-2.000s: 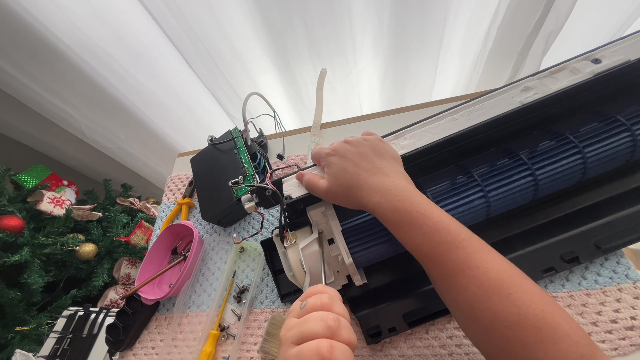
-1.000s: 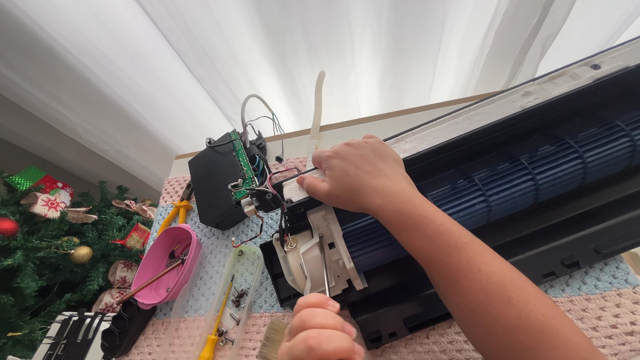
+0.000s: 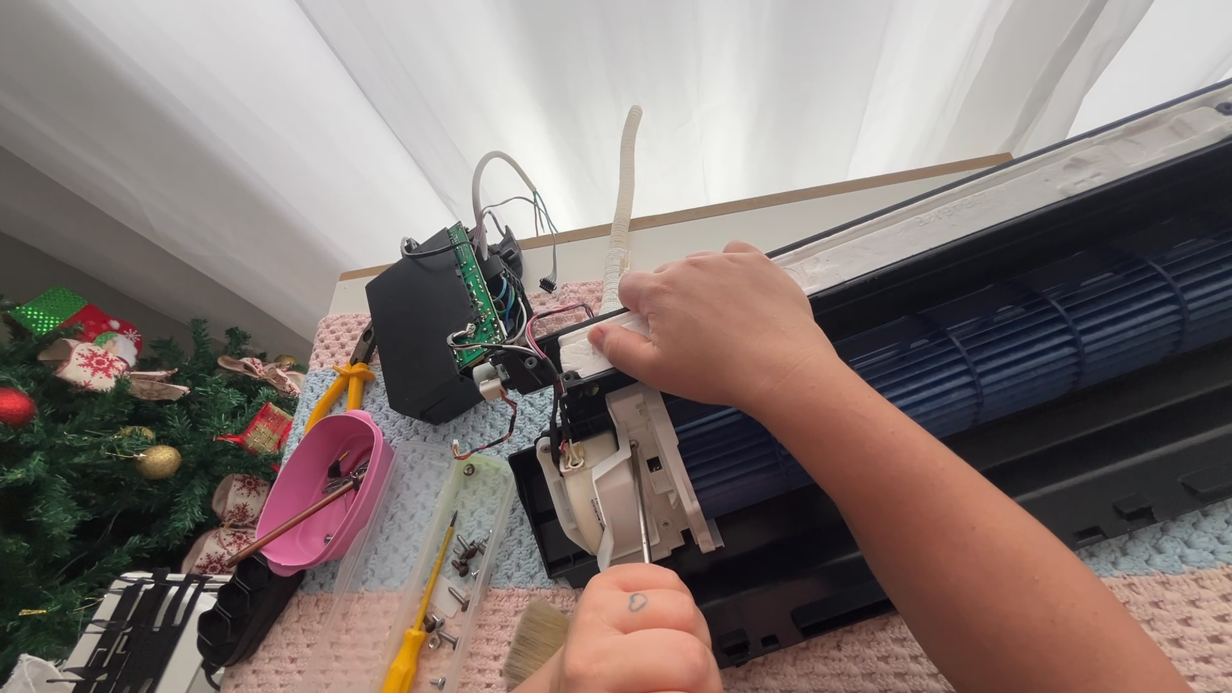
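Observation:
My left hand (image 3: pixel 640 630) is closed around a tool with a thin metal shaft (image 3: pixel 643 510), apparently a screwdriver, its handle hidden in the fist. The shaft reaches over the white plastic motor bracket (image 3: pixel 659 452), beside the rounded white motor cover (image 3: pixel 587 491), at the left end of an opened black indoor air-conditioner unit (image 3: pixel 818 568). Gripping the unit's upper edge is my right hand (image 3: pixel 722 322), its thumb on a white foam piece (image 3: pixel 580 353). Under the right forearm runs the blue cylindrical fan (image 3: pixel 1011 356). The shaft's tip contact is unclear.
Left of the unit stands a black box with a green circuit board (image 3: pixel 474 298) and loose wires. Nearby are yellow-handled pliers (image 3: pixel 342 385), a pink tub (image 3: pixel 279 525), a clear tray (image 3: pixel 500 510) with screws and a yellow screwdriver (image 3: pixel 406 659), a brush (image 3: pixel 537 640) and a decorated tree (image 3: pixel 183 423).
My left hand and the metal shaft have shifted slightly to the right, and the shaft's tilt has changed. My right hand stays in place on the unit's edge.

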